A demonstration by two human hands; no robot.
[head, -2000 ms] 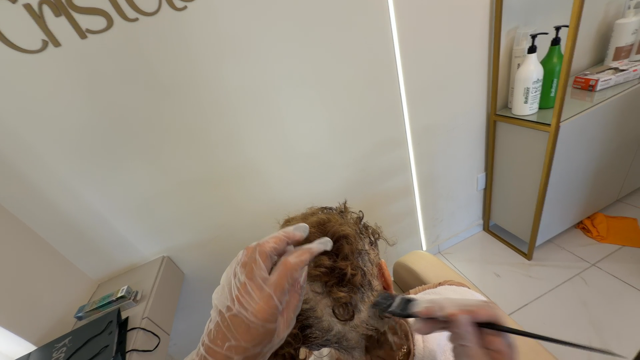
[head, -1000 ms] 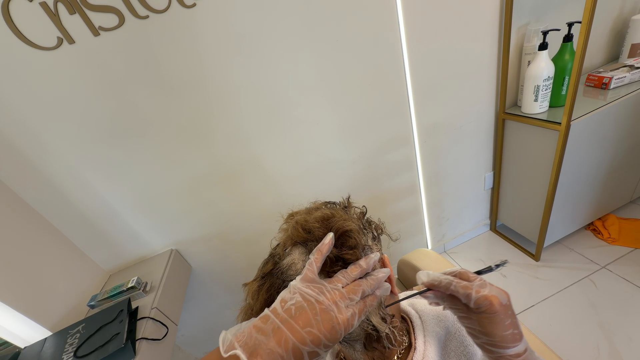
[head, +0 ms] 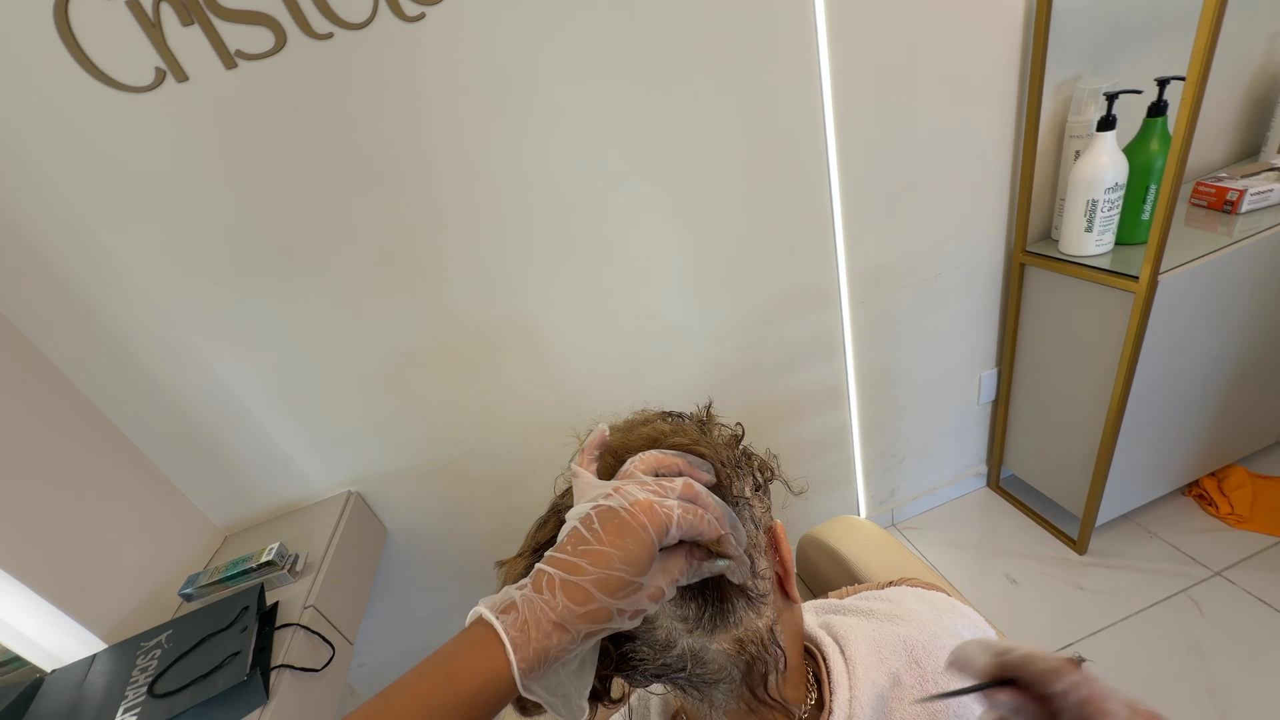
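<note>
My left hand (head: 640, 540), in a clear disposable glove, lies over the back of a seated person's head, its fingers curled into the brown curly hair (head: 690, 435). Below it the lower hair at the nape (head: 710, 640) looks greyish and coated. Blurred at the bottom right, my gloved right hand (head: 1050, 680) holds a thin dark handle of a tint brush (head: 965, 690), over the pale towel (head: 890, 640) on the person's shoulders. The bristles cannot be made out.
A beige chair back (head: 865, 555) stands beyond the shoulder. At left, a cabinet (head: 345, 560) bears a dark paper bag (head: 150, 660) and small packages (head: 240, 570). At right, a gold-framed shelf (head: 1090, 270) holds pump bottles (head: 1095, 195); an orange cloth (head: 1240, 500) lies on the floor.
My left hand has gone from lying spread on the hair to curled fingers in it. My right hand has moved away from the head, down and to the right, still with the brush.
</note>
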